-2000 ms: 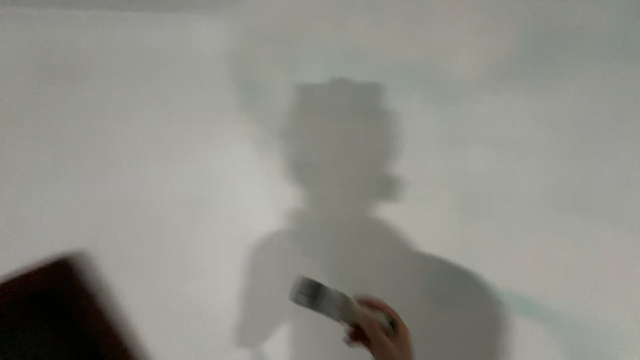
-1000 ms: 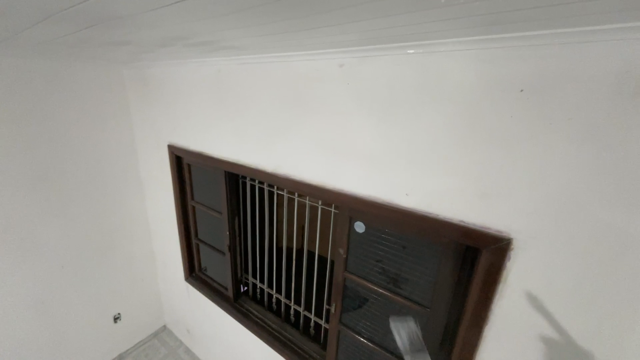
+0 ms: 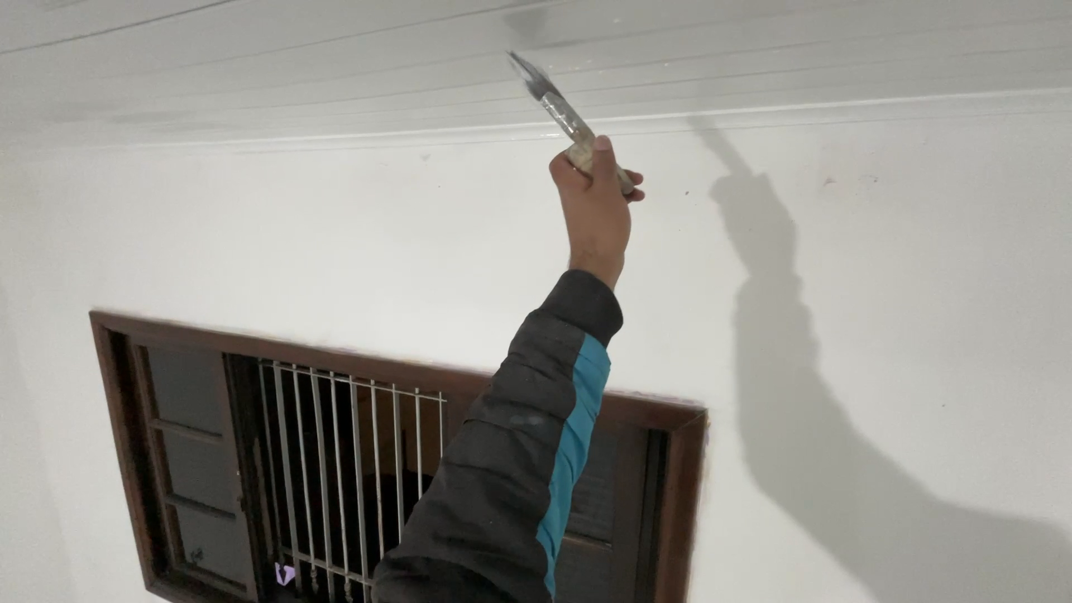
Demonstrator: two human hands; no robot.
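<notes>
My left hand (image 3: 596, 197) is raised in front of the white wall (image 3: 402, 251). It grips the handle of a paintbrush (image 3: 565, 113), its thumb laid along the near side. The brush slants up and left, its dark bristles overlapping the white panelled ceiling (image 3: 293, 59) in view. Whether the bristles touch the ceiling cannot be told. A dark sleeve with a blue stripe covers the arm. My right hand is out of view.
Below is a brown wooden window frame (image 3: 693, 494) with dark panes and white metal bars (image 3: 339, 469); my arm crosses in front of it. White ceiling trim (image 3: 402, 137) runs along the top of the wall. The arm's shadow falls on the wall at right.
The brush, low in view one second ago, is now up by the ceiling edge, with my hand and sleeve visible. The view has swung from a plain wall to the window and ceiling.
</notes>
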